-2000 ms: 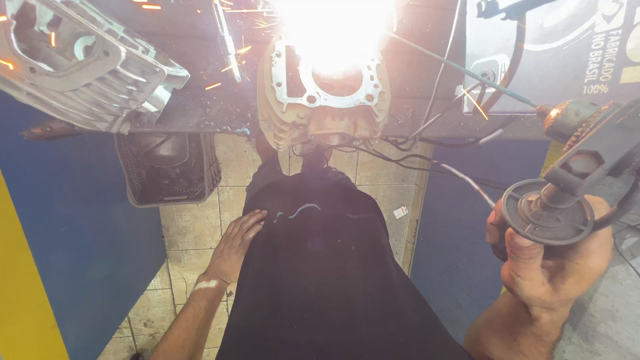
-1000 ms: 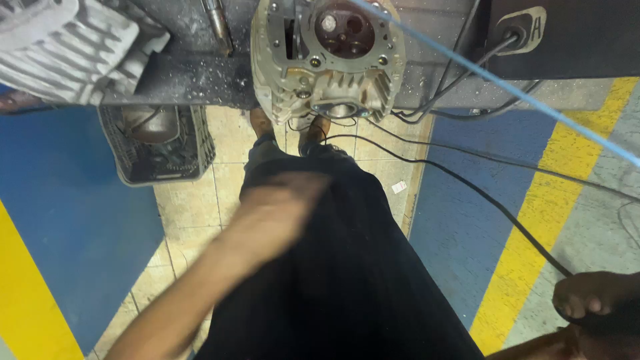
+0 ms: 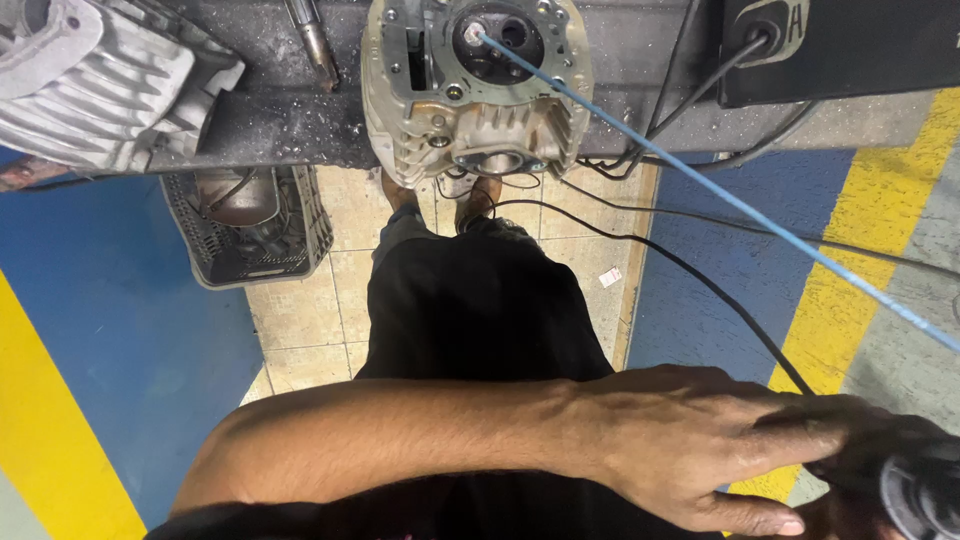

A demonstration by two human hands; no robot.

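Note:
A cast-metal engine cylinder head [image 3: 480, 112] sits at the top centre, its round combustion chamber facing up. A thin blue rod [image 3: 675, 161] runs from that chamber to the right edge. My left hand [image 3: 697, 442] reaches across my body to the lower right, thumb apart from the fingers, its fingertips against or just over my right hand. In shadow, my right hand [image 3: 847, 435] is closed around a dark tool with a round black end [image 3: 926, 491]; much of the hand and tool is hidden or cut off. A black cable [image 3: 705, 281] leads towards it.
A finned metal engine part [image 3: 97, 90] lies at the upper left, near a metal rod-like tool [image 3: 311, 45]. A plastic crate [image 3: 251, 281] with metal parts stands on the tiled floor. Cables and a black box [image 3: 862, 52] are at the upper right of the bench [image 3: 300, 135].
The bright glare and sparks at the cylinder head have gone. My left hand has moved from beside my thigh across to the right. My right hand and its tool have moved lower and to the right.

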